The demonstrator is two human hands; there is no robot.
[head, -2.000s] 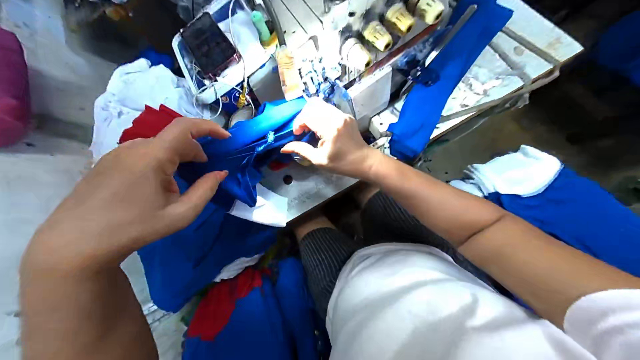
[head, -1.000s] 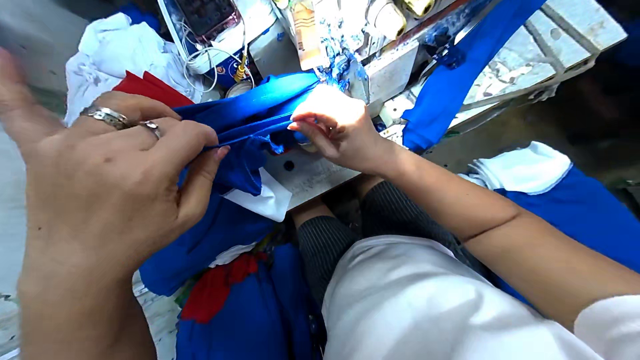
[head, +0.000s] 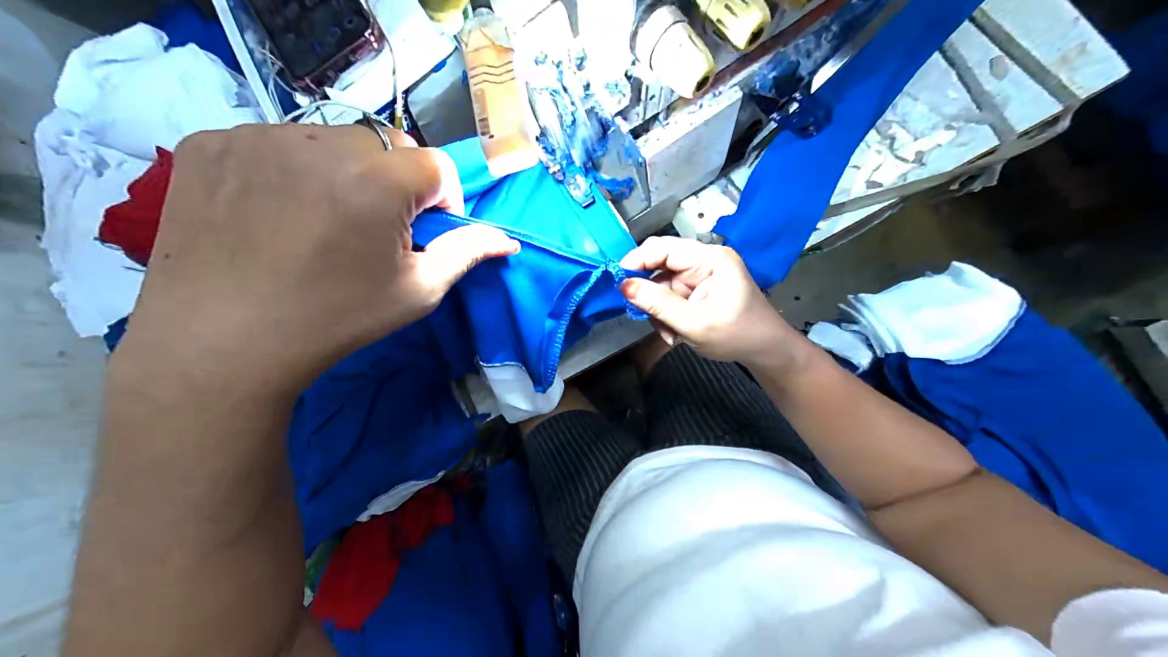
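Blue fabric [head: 511,301] with stitched edges and a white piece at its lower end is stretched between my hands, just in front of the sewing machine head [head: 584,119]. My left hand [head: 319,219], wearing a ring, pinches the folded upper edge between thumb and fingers. Fingertips of my right hand [head: 703,297] grip a seam junction at the fabric's right side. Blue thread or lint covers the machine's parts around the needle area, where the needle itself cannot be made out.
A phone [head: 315,36] lies at the upper left near white cloth [head: 137,119]. A blue strip [head: 839,137] crosses the machine table [head: 985,100]. Blue and white garments [head: 1022,392] are piled at right; more blue cloth [head: 383,429] and red cloth [head: 374,557] hang below my left hand.
My left hand has turned so its back faces the camera, and its grip lies along the fabric's upper edge. The fabric is spread wider, showing the stitched seam. The view has moved closer to the machine.
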